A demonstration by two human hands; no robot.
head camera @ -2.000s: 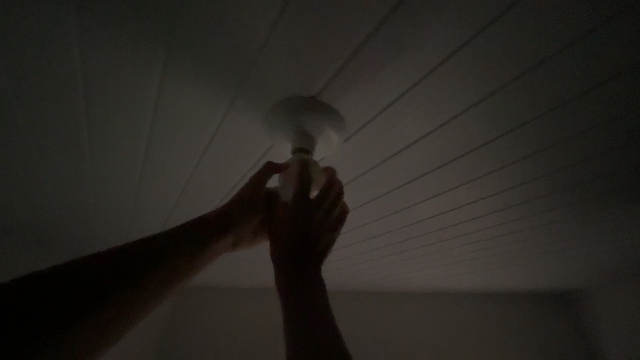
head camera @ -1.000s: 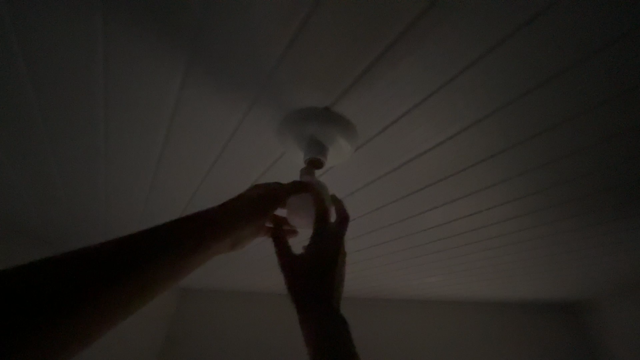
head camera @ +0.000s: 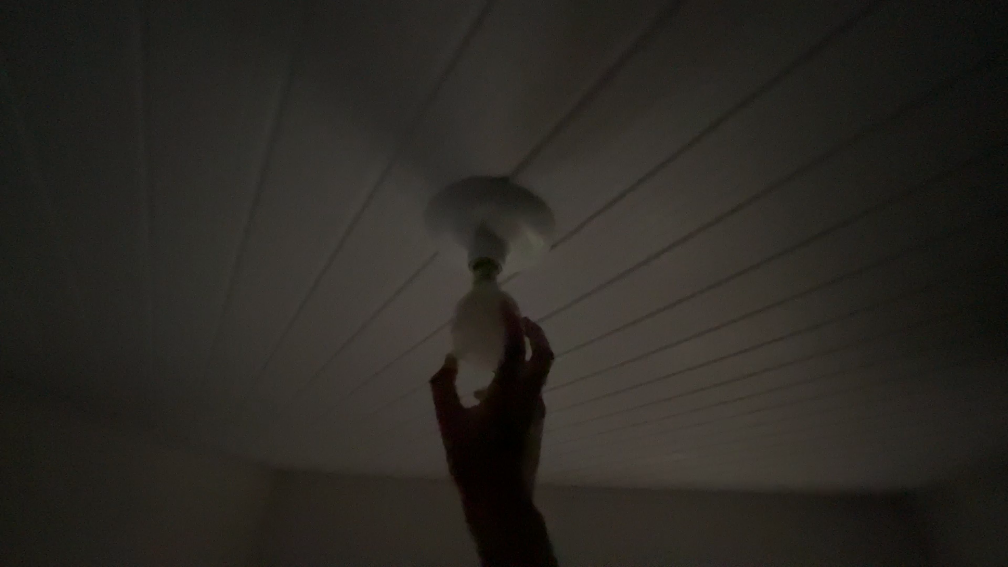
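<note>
In the head view my right hand (head camera: 500, 394) reaches up from the bottom, its fingers around the lower part of a pale, rounded light bulb (head camera: 476, 327). The bulb stands with its base up, right beneath the socket (head camera: 487, 248) of a round ceiling lamp holder (head camera: 488, 206). Its base meets the socket's mouth or sits just inside it; the dark picture does not settle which. My left hand is out of view. The bulb is not lit.
A ceiling of long panelled boards (head camera: 709, 260) with dark seams surrounds the lamp holder. A wall (head camera: 669, 524) meets the ceiling along the bottom of the view. The room is very dim.
My left hand, at the bulb in both earlier frames, has left the view. My right hand still has the bulb. A second ago the bulb was a little below the socket; now its base is at the socket.
</note>
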